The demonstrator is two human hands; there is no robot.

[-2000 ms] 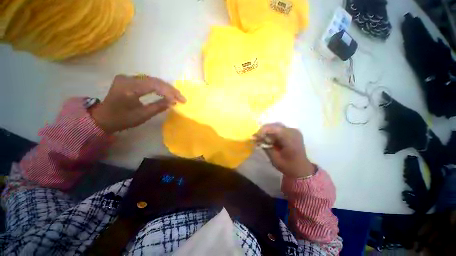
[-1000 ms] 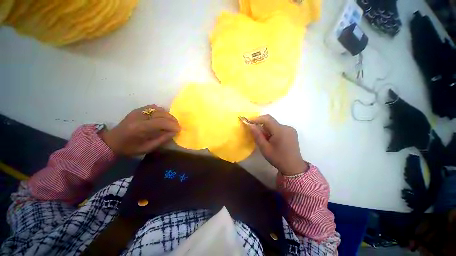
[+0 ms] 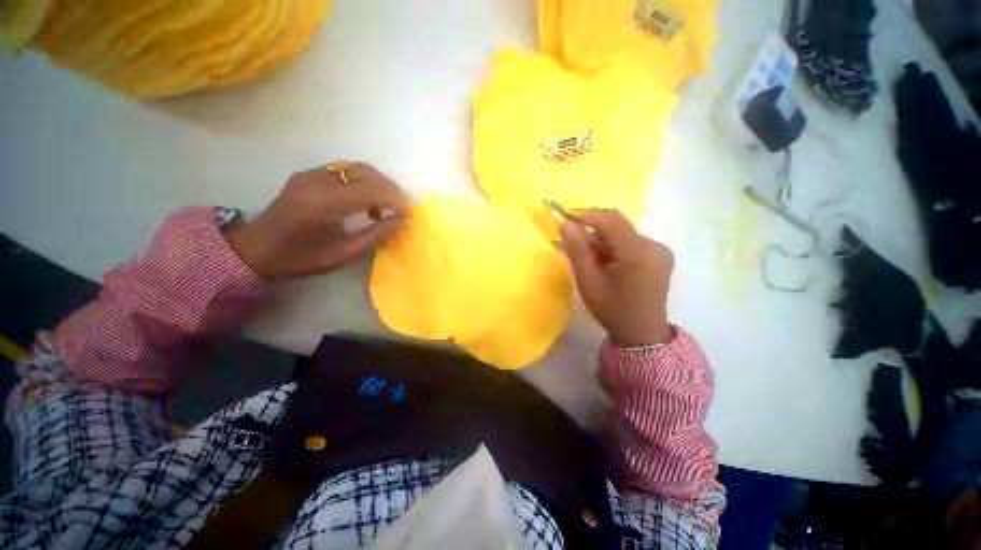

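Observation:
A bright yellow fabric piece [image 3: 473, 279] with a rounded, lobed outline lies in front of me at the table's near edge; no mark shows on it. My left hand [image 3: 328, 220], with a ring, pinches its upper left edge between thumb and fingers. My right hand [image 3: 619, 263] is closed around small metal snips [image 3: 562, 212], whose tip points up and left by the piece's upper right edge. Most of the snips is hidden in the fist. Just beyond, another yellow piece [image 3: 576, 102] with a small dark-red mark lies face up.
A tall yellow stack [image 3: 183, 43] stands at the upper left. More marked yellow pieces [image 3: 635, 38] lie at the top. A black adapter [image 3: 773, 118] on a white strip, a thin cord [image 3: 791, 269] and black fabric pieces [image 3: 877, 295] are at the right.
Since one second ago, my left hand has moved up and a little right, to the piece's upper edge. My right hand with the snips has moved up and right. The view has shifted slightly.

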